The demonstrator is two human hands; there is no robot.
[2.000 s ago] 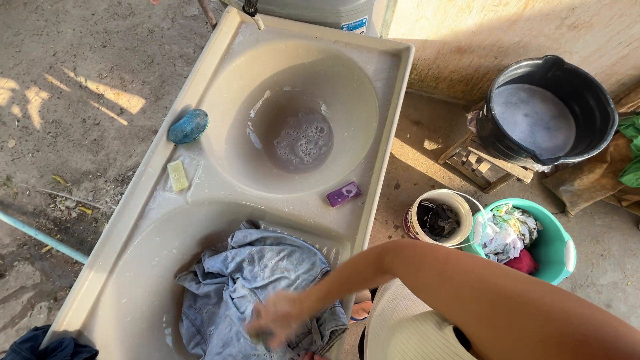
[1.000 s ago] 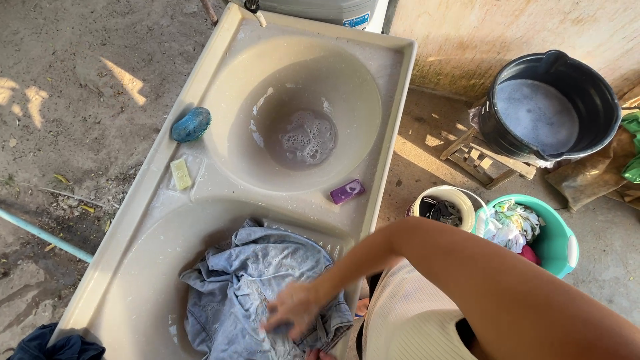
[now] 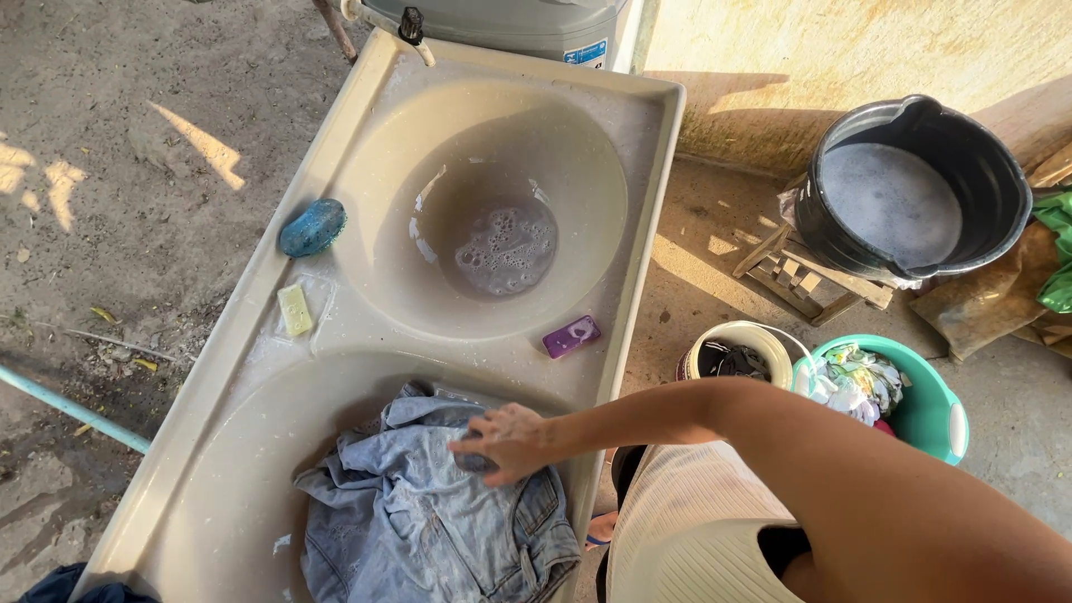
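My right hand [image 3: 507, 444] is closed around a small dark rounded object [image 3: 473, 456], mostly covered by the fingers; its kind cannot be told. Hand and object rest on wet light-blue denim jeans [image 3: 419, 511], bunched in the lower basin of a beige double washtub [image 3: 645, 268]. My left hand is out of view. A green bar of soap [image 3: 295, 310] and a blue oval object [image 3: 313, 228] lie along the tub's left side. On the ledge between the basins, at the right, is a purple soap bar [image 3: 571, 337]. The upper basin holds a little sudsy water [image 3: 507, 251].
A tap [image 3: 412, 29] juts over the tub's far edge. On the right, a black bucket [image 3: 971, 167] of cloudy water stands on a wooden stool [image 3: 804, 285]. Near it are a cream pail [image 3: 695, 360] and a teal basin [image 3: 942, 419] with cloth. Dark cloth [image 3: 100, 590] hangs at lower left.
My right hand has moved up the denim, toward the upper basin. The fingers were spread on the cloth one second ago; now they wrap the dark object.
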